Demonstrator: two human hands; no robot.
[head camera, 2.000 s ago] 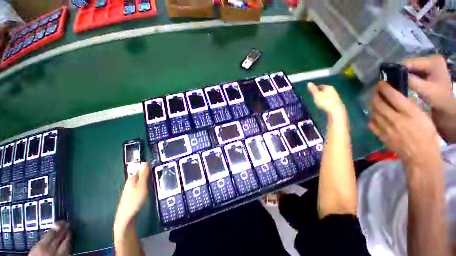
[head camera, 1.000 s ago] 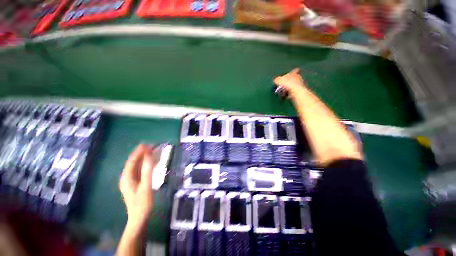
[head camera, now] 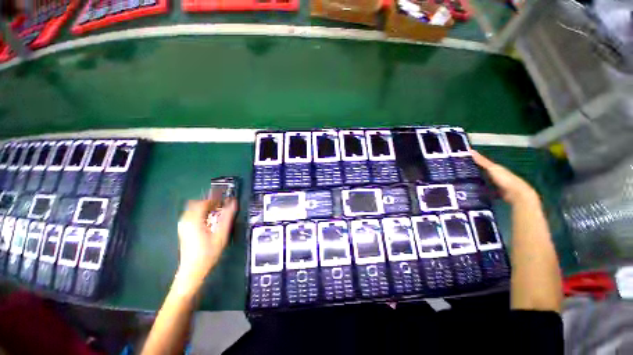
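Note:
A black phone tray (head camera: 409, 163) holds rows of dark keypad phones with silver-white frames. One pocket in its upper row is empty, towards the right. A part-built phone body (head camera: 223, 187) lies on the green bench just left of the tray. My left hand (head camera: 203, 232) has its fingers around the lower part of this body; the fingers are blurred and hide that part. My right hand (head camera: 501, 182) is at the tray's upper right corner, its fingertips against the edge; its grip is unclear.
Another stacked phone tray (head camera: 128, 187) is at the left. Beyond the pale rail (head camera: 201, 134) runs the green conveyor belt (head camera: 291, 83). Red parts trays (head camera: 121, 15) and cardboard boxes (head camera: 416, 26) are on the far side. Metal mesh shelving (head camera: 590, 118) is at right. A dark red sleeve shows at lower left.
The right hand has come back from the belt to the tray's right edge. The phone body seen on the belt is gone from there. The left hand has moved onto the body beside the tray.

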